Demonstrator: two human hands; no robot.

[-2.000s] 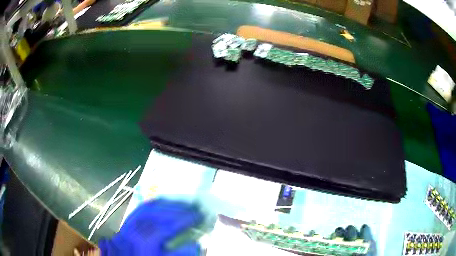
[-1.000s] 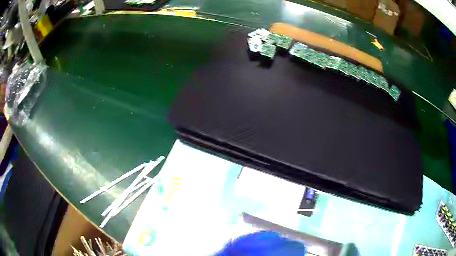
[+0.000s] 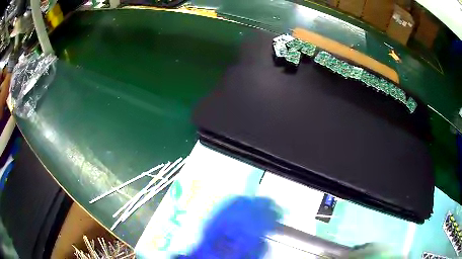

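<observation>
My left hand (image 3: 235, 227), in a blurred blue glove, is over the pale blue-green sheet (image 3: 177, 212) at the bottom centre; what its fingers hold, if anything, cannot be made out. Just right of it lies a silvery plate with a dark edge (image 3: 309, 242), partly cut off by the frame. A blurred grey-green shape (image 3: 370, 251) at the bottom edge may be fingertips or a board; my right hand is not clearly seen. Several thin pale edge strips (image 3: 144, 189) lie on the green bench to the left.
A black foam stack (image 3: 314, 126) bears single boards (image 3: 362, 77) in a row at its far edge. A small display device (image 3: 326, 206) lies below the foam. Board strips (image 3: 452, 230) lie at right. Clear plastic (image 3: 31, 83) is far left; a waste carton (image 3: 83, 227) is lower left.
The view has shifted left, so the bench things appear farther right. The green panel seen near the plate two seconds ago no longer shows. My left hand shows more than one second ago.
</observation>
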